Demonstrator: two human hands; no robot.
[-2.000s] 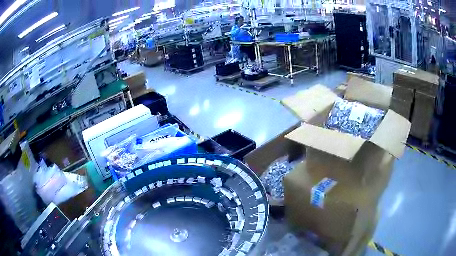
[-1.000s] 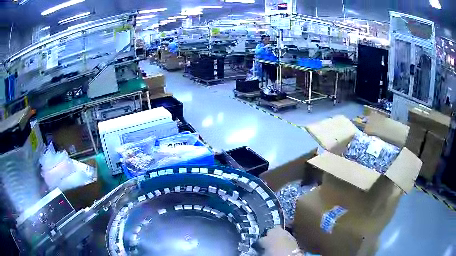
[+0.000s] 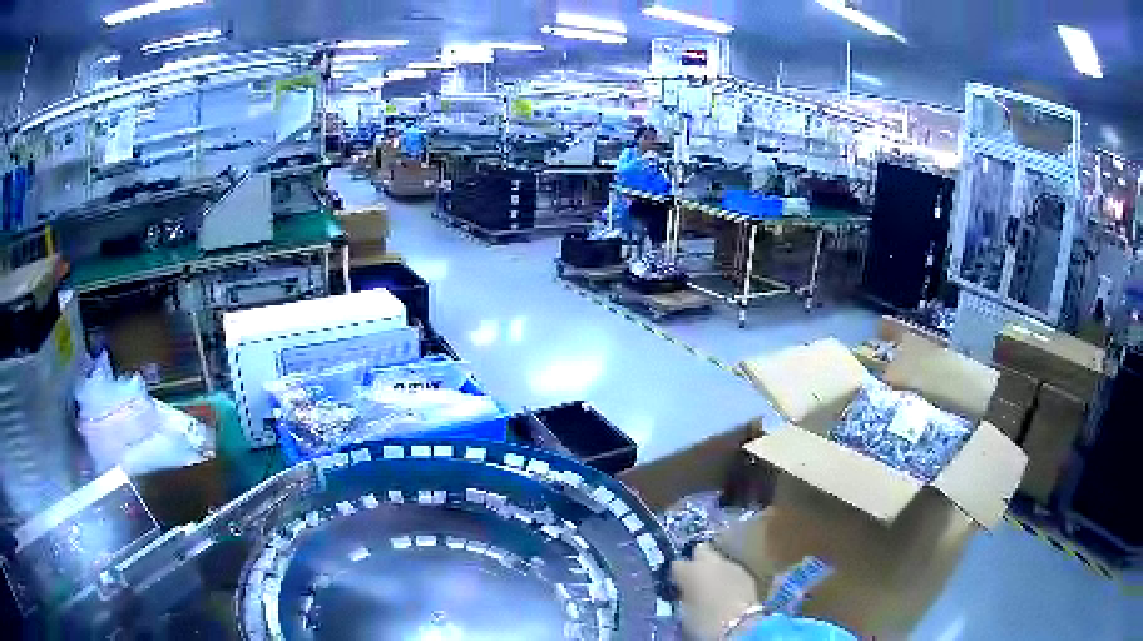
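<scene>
The round metal bowl feeder (image 3: 439, 576) fills the lower middle of the view, its bottom cut off by the frame edge. Small white rectangular parts (image 3: 420, 542) line its spiral ledges. My right hand (image 3: 712, 591) is at the bowl's right rim, with a blue sleeve behind it. Its fingertips are blurred, and whether they hold anything cannot be told. My left hand is not in view. A straight metal feed track (image 3: 219, 520) runs from the bowl to the lower left, beside a pale control panel (image 3: 88, 526).
A large open carton (image 3: 865, 551) with silvery bags stands right of the bowl. A blue bin (image 3: 483, 427) with clear bags and a white case (image 3: 313, 316) are behind the bowl. A black crate (image 3: 579, 436) is on the floor. A person (image 3: 637, 175) in blue stands at a far bench.
My right hand has come in from the lower edge to the bowl's right rim, showing wrist and blue sleeve. The camera view has shifted, and the bowl sits lower in the frame.
</scene>
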